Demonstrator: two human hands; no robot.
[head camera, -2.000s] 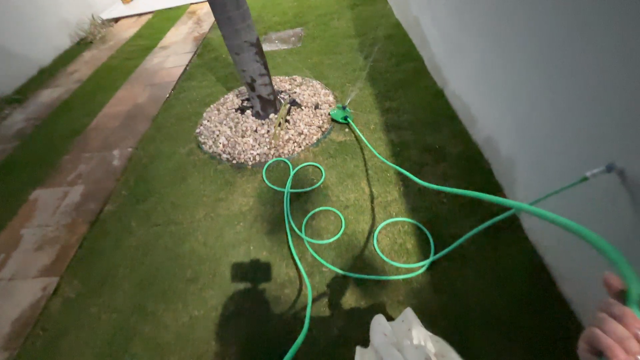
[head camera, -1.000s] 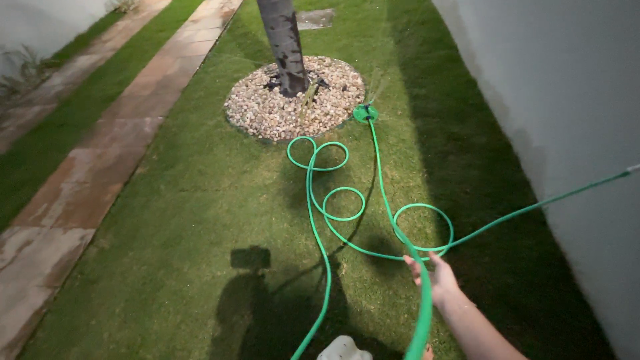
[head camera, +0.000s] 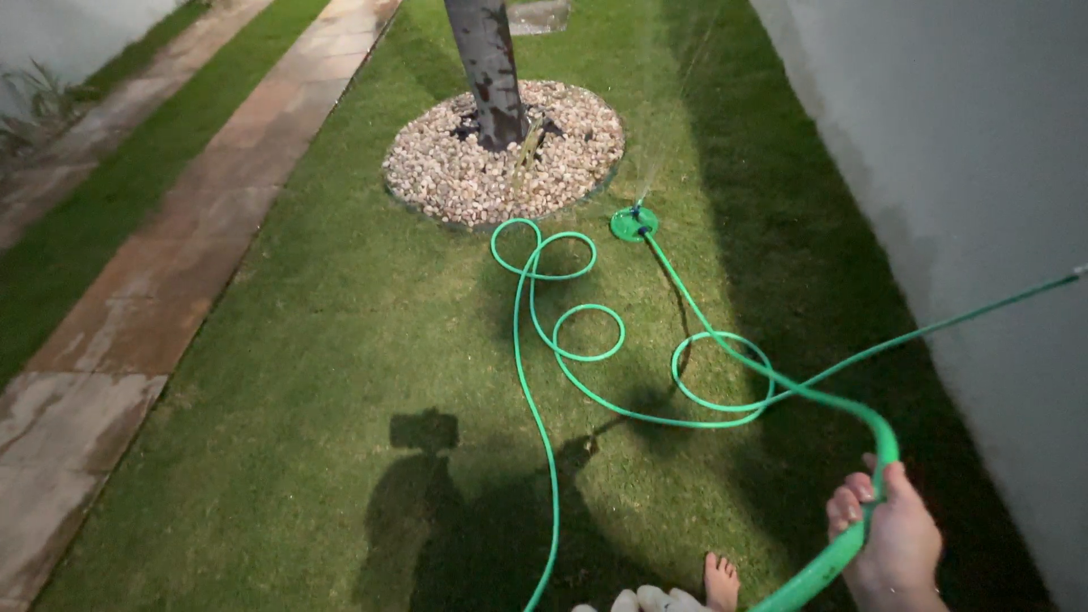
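Observation:
At the lower right, my right hand (head camera: 892, 527) is closed around a green garden hose (head camera: 837, 398). From the hand the hose runs forward to a round green sprinkler (head camera: 634, 223), which sprays thin jets of water upward beside the gravel ring. More of the hose lies in several loops on the grass, and one length rises to a fitting (head camera: 1079, 271) at the right wall. Neither my left hand nor what it touches is in view.
A tree trunk (head camera: 489, 76) stands in a round bed of pebbles (head camera: 442, 174). Stone paving strips (head camera: 195, 204) run along the left, and a pale wall (head camera: 952, 144) borders the right. My bare foot (head camera: 721, 581) and some whitish fabric (head camera: 646, 600) show at the bottom edge.
My right hand has moved right since one second ago, still on the hose. The held length now bends out toward the right, where it ran down more directly before.

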